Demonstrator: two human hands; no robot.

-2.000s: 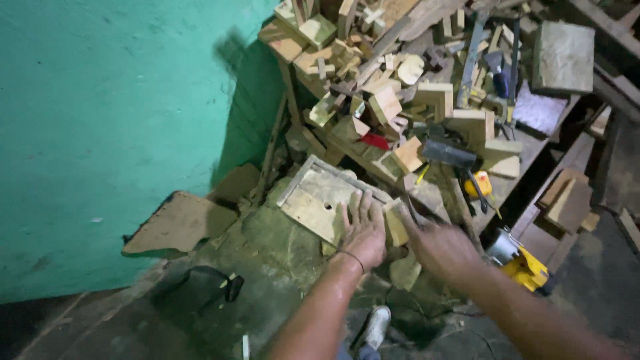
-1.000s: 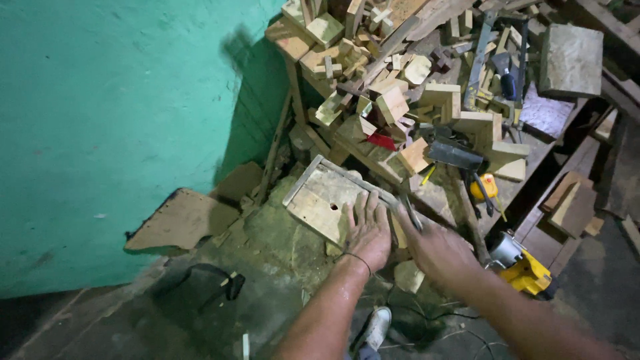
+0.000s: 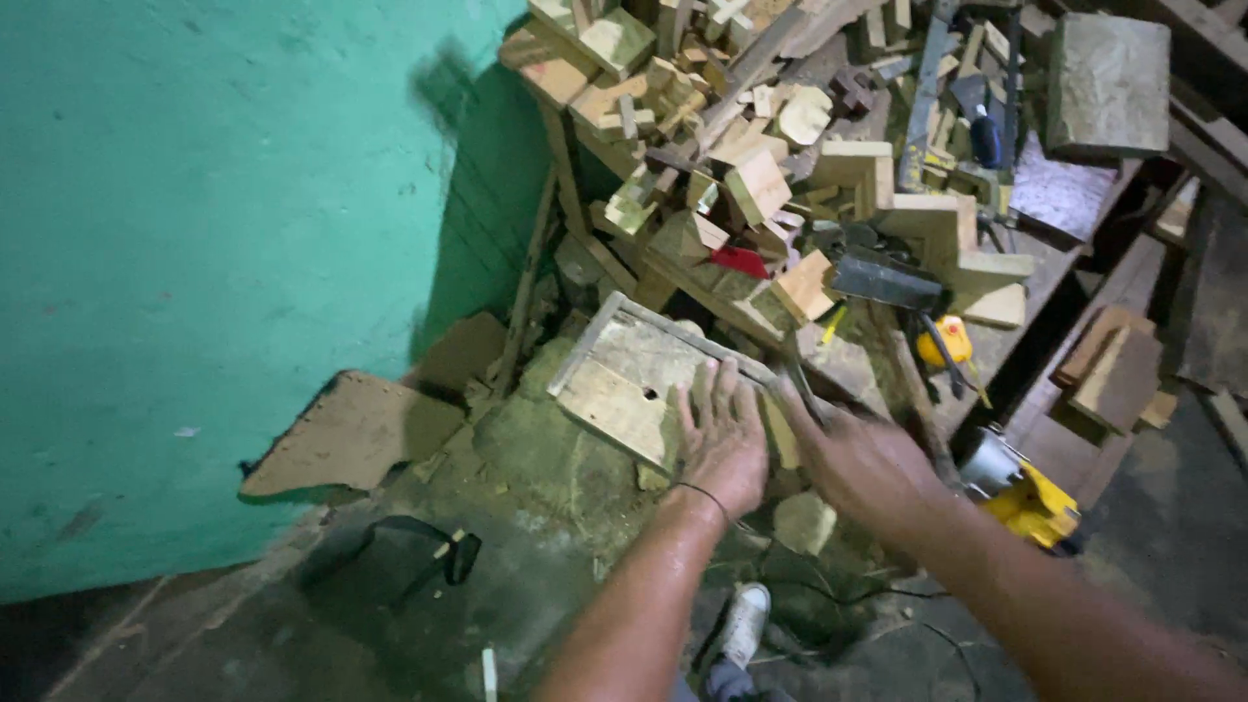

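A wooden board (image 3: 624, 385) with a small dark hole and raised grey strips along two edges lies tilted below the bench. My left hand (image 3: 723, 439) presses flat on its right part, fingers spread. At the board's right end, my right hand (image 3: 863, 458) is blurred and closed around a thin dark tool (image 3: 801, 375), whose kind I cannot tell. Between the hands, a pale wood piece (image 3: 780, 429) shows in part. What supports the board is mostly hidden.
Wood offcuts, a stepped wooden piece (image 3: 936, 219), a handsaw (image 3: 926, 93) and a yellow tape measure (image 3: 944, 341) crowd the bench. A yellow power tool (image 3: 1033, 507) is at right. A cable (image 3: 829, 590) crosses the floor near my shoe (image 3: 746, 624).
My right hand has shifted slightly at the board's right end, still with the dark tool. My left hand stays on the board.
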